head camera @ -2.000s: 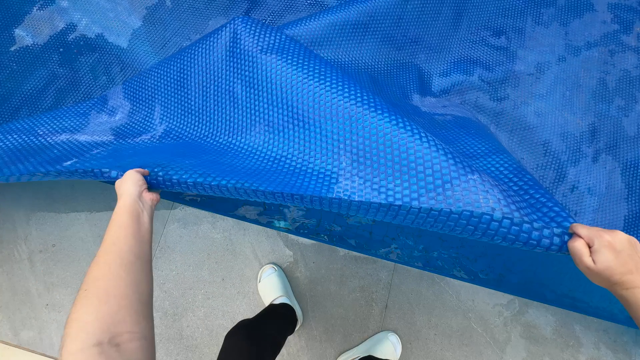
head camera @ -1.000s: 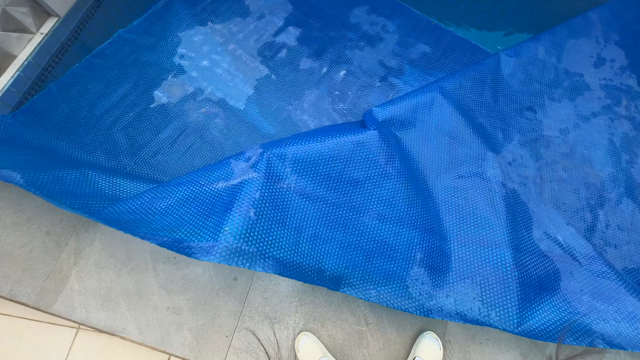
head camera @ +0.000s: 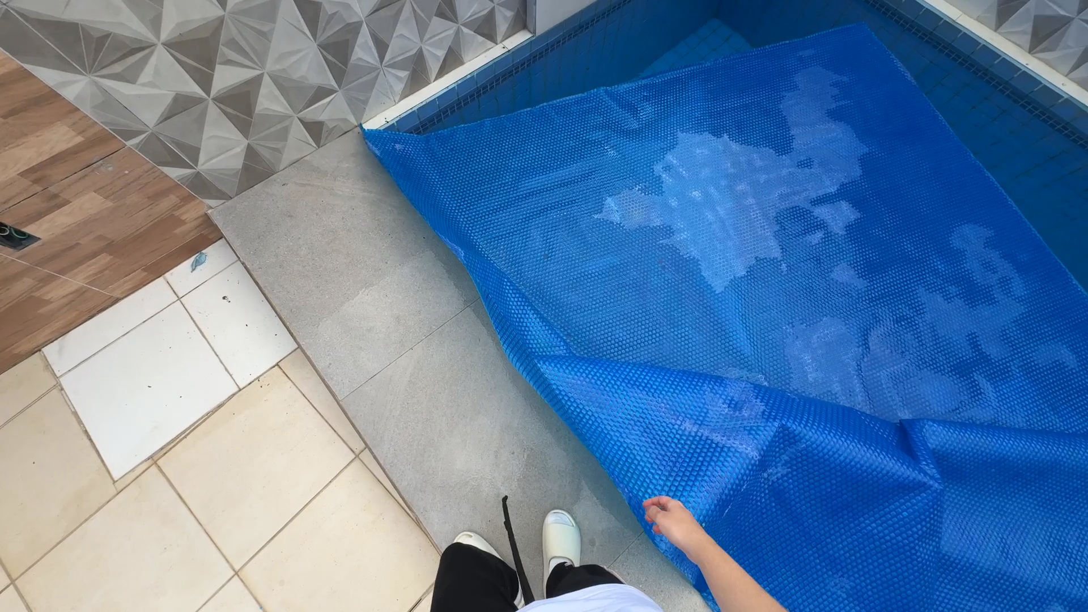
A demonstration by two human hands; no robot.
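Observation:
A blue bubble-textured pool cover (head camera: 612, 255) lies over part of the pool, its near edge along the grey stone coping. One long fold runs across its lower right part. Low in the head view, my right hand (head camera: 670, 518) is over the cover's near edge with its fingers loosely curled. Whether those fingers grip the edge cannot be told. My left hand is out of view.
Pool water (head camera: 1003, 144) shows beyond the cover's far edges. A wall of faceted grey tiles (head camera: 280, 76) borders the pool at upper left. My white slides (head camera: 561, 537) stand on the grey coping (head camera: 459, 408), beside cream floor tiles (head camera: 255, 467).
Two seconds ago both hands held the cover's raised near edge; my left hand has since gone out of view. The cover now lies lower along the coping. The view has swung toward the tiled wall.

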